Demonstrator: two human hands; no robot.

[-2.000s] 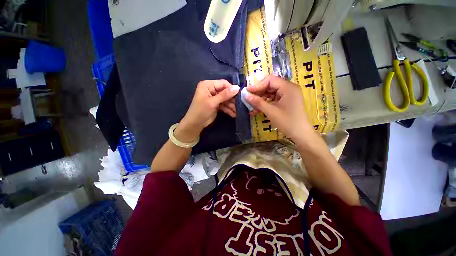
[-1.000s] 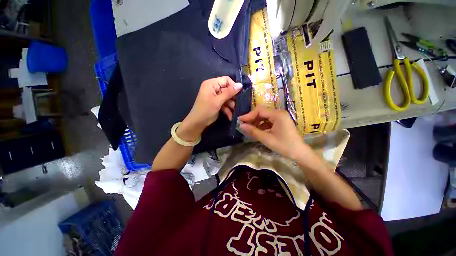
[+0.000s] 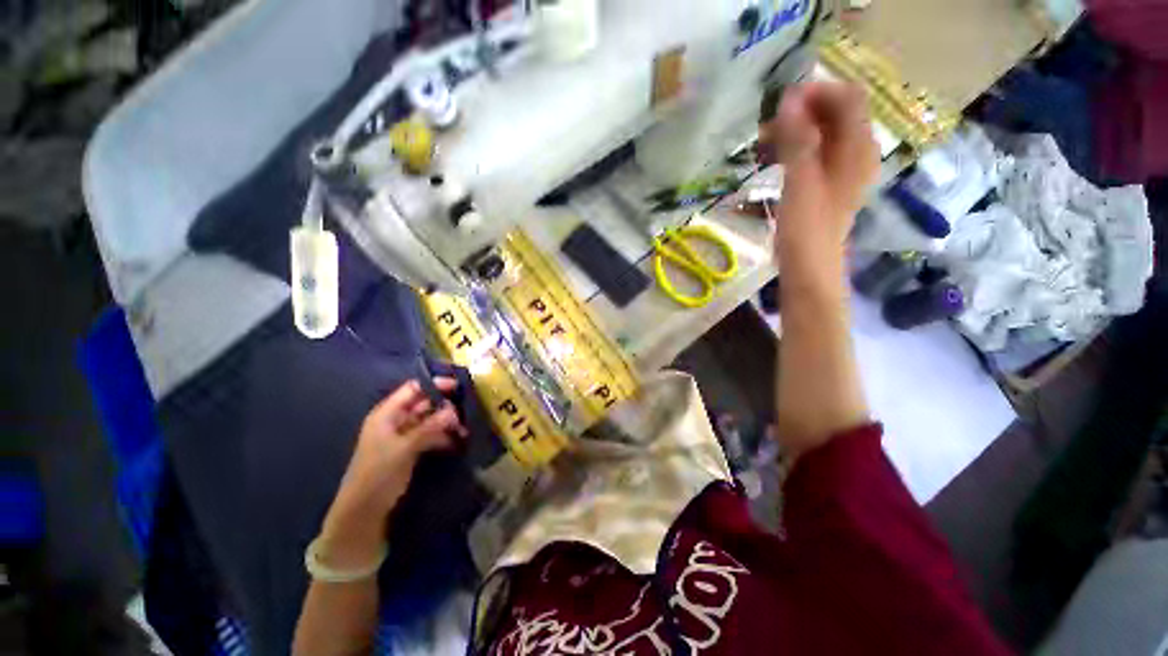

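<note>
The dark garment panel (image 3: 275,436) lies left of the needle area and hangs over the table's front edge. My left hand (image 3: 407,429) pinches a small dark strip (image 3: 428,383) at the panel's right edge. My right hand (image 3: 830,147) is raised at the right end of the sewing machine (image 3: 576,109), away from the cloth. It is blurred with its fingers curled, and whether it holds anything cannot be told.
Yellow-handled shears (image 3: 693,267) and a dark rectangular pad (image 3: 605,264) lie right of the yellow tape (image 3: 564,336). A white lamp-like unit (image 3: 314,282) hangs over the panel. Dark spools (image 3: 925,304) and crumpled pale cloth (image 3: 1044,256) are at the right. A blue crate (image 3: 135,474) is at the left.
The view has turned and shifted, showing more of the machine and the right side. My right hand has left the cloth edge and moved up and right. My left hand stays at the cloth.
</note>
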